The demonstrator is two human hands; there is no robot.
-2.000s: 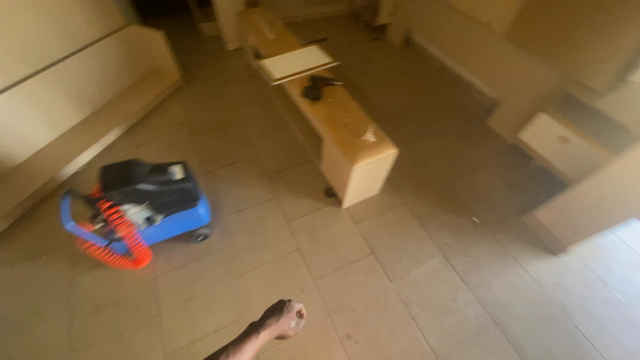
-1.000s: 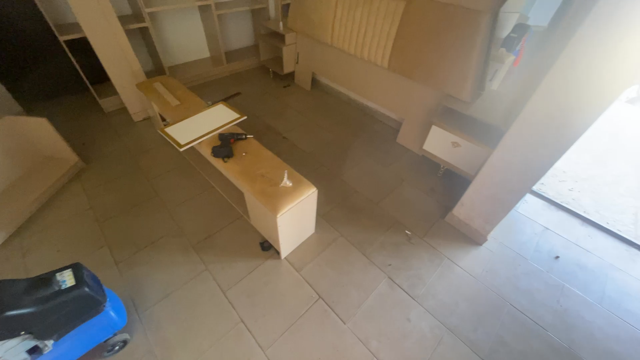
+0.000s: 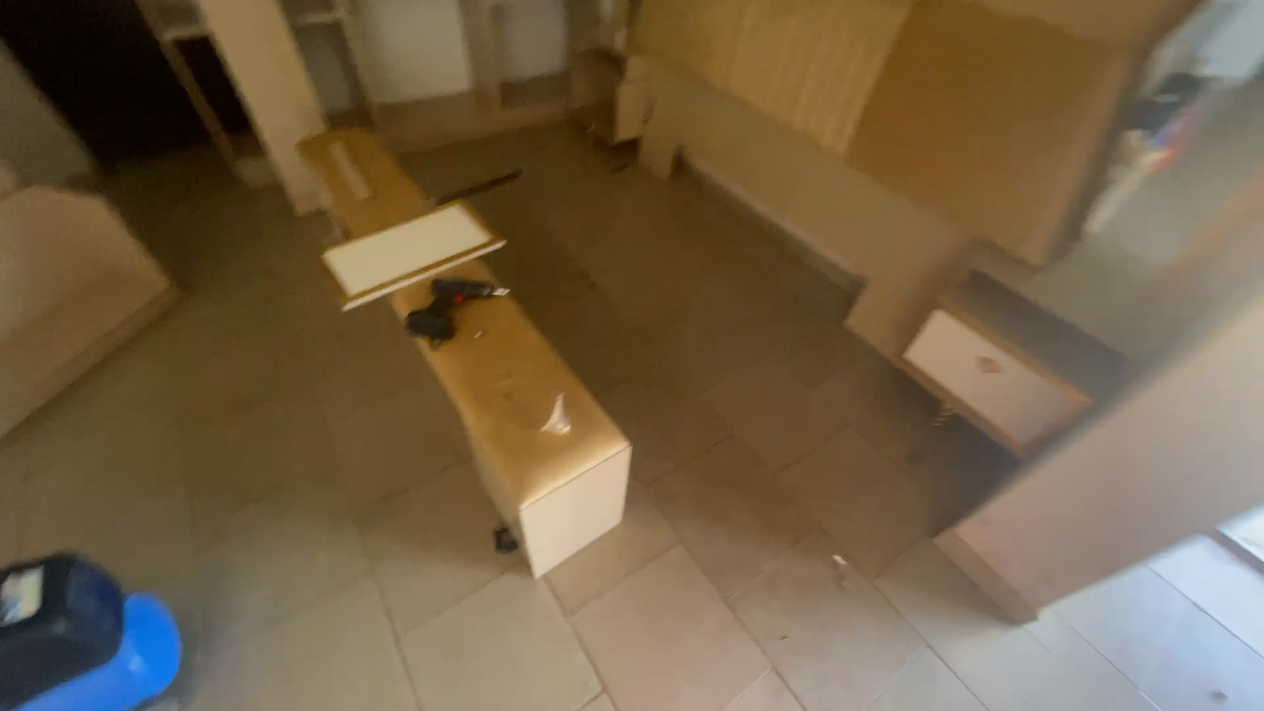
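Neither my left hand nor my right hand is in the head view. A long low wooden bench-like unit (image 3: 523,395) with a tan top and a pale end panel stands on the tiled floor. On its top lie a black cordless drill (image 3: 449,308) and a small piece of clear plastic (image 3: 557,417). A cream panel with a gold-brown border (image 3: 410,252) rests across the unit behind the drill and overhangs both sides. A blue and black air compressor (image 3: 143,652) is cut off by the lower left corner.
A pale pillar (image 3: 1106,494) stands at the right, near a small cabinet with a white drawer front (image 3: 997,375). A large panelled headboard (image 3: 889,118) leans at the upper right. Open shelving (image 3: 444,123) lines the back. A pale wooden piece (image 3: 79,286) is at the left.
The hand seen low in the oldest frame has left the view. The view has swung to the right, so the compressor now shows only partly at the lower left.
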